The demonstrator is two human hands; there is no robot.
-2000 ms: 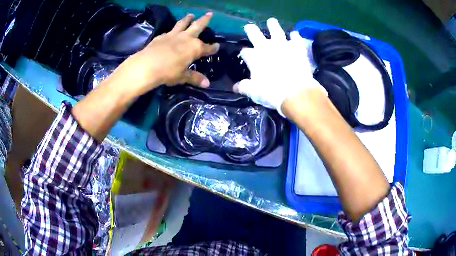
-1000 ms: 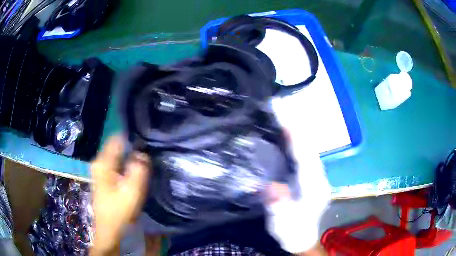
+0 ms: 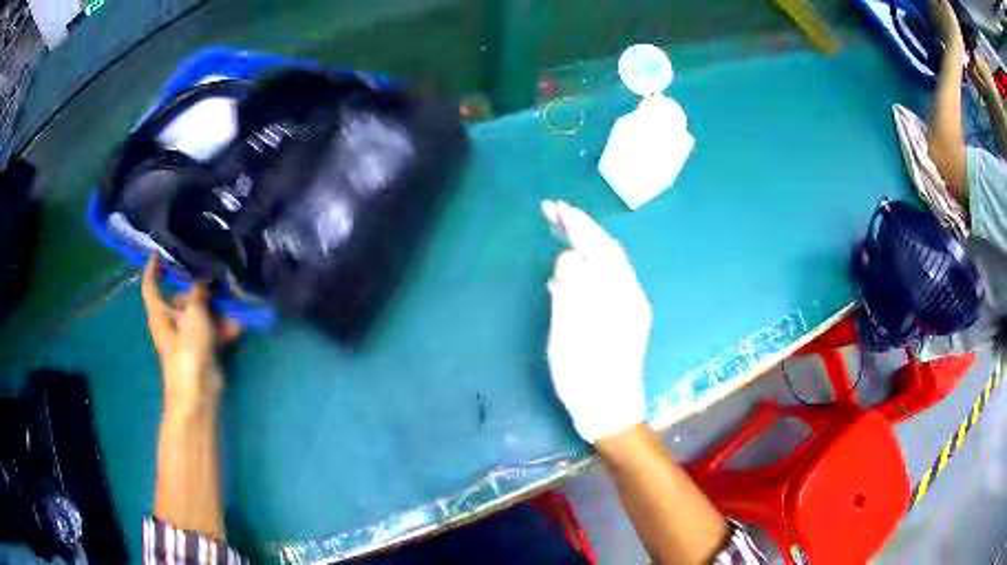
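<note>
A black glossy blister tray [image 3: 342, 188] lies tilted on the blue tote [image 3: 248, 313] at the left. It is blurred, and shiny clear bags show in its hollows. My bare left hand [image 3: 190, 326] is at the near edge of the tote, fingers up against its rim; whether it grips the rim or the tray is unclear. My right hand [image 3: 600, 331], in a white glove, is over the bench to the right of the tray, fingers loosely together, holding nothing visible.
A white bottle with its lid open [image 3: 648, 155] and a thin yellowish ring [image 3: 563, 115] are on the green bench [image 3: 442, 419]. More black trays [image 3: 55, 475] are at lower left. A dark blue fan [image 3: 922, 276], red stools [image 3: 845, 491] and another person's arm [image 3: 947, 110] are at right.
The black tray has moved from in front of me onto the tote. My right hand has come off it. The view has turned right, showing the fan and another person.
</note>
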